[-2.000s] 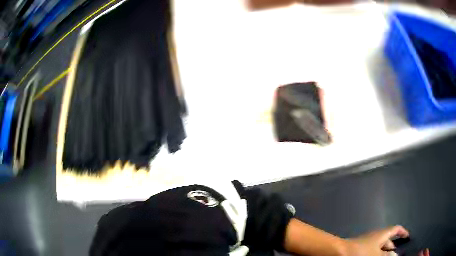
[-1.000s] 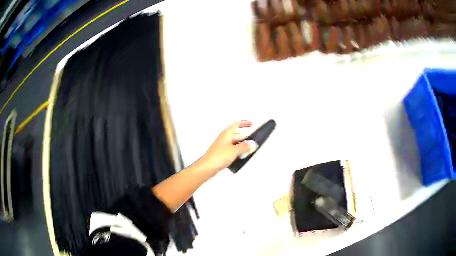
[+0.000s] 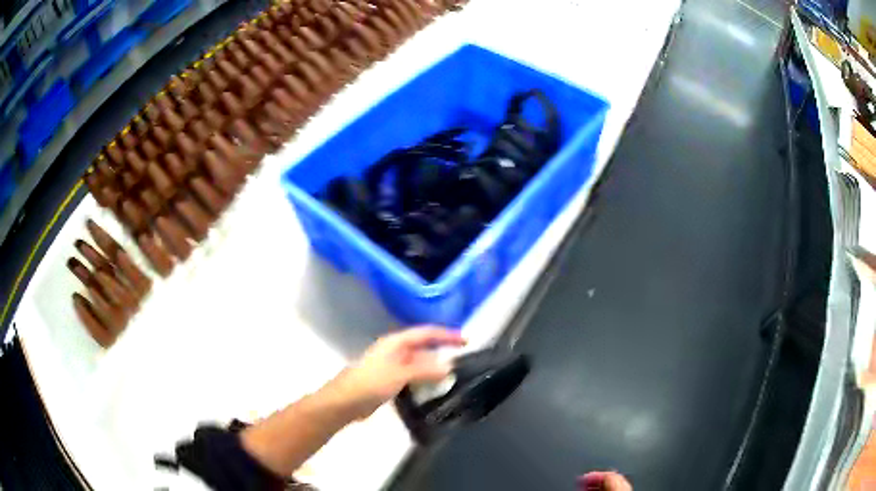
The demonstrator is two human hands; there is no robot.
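My left hand (image 3: 408, 362) reaches in from the lower left and grips a glossy black curved handle or strap (image 3: 480, 388), blurred, at the table edge just below the blue crate. A small pale piece shows by the fingers. Only blurred fingertips of my right hand (image 3: 605, 481) show at the bottom edge, apart from the black piece; the rest is cut off. The open blue crate (image 3: 370, 273) stands on the white table and holds many black curved pieces (image 3: 442, 192) in a heap.
Brown curved handles (image 3: 206, 134) stand in long rows along the table's far left side. The white table (image 3: 206, 355) runs up to the right under the crate. A dark grey surface (image 3: 653, 288) lies right of it. White-covered layers (image 3: 840, 288) stand at the right edge.
The view has swung right, so the crate is now central and the long black strips and pouch are out of view. My left hand has moved from over the table to its edge.
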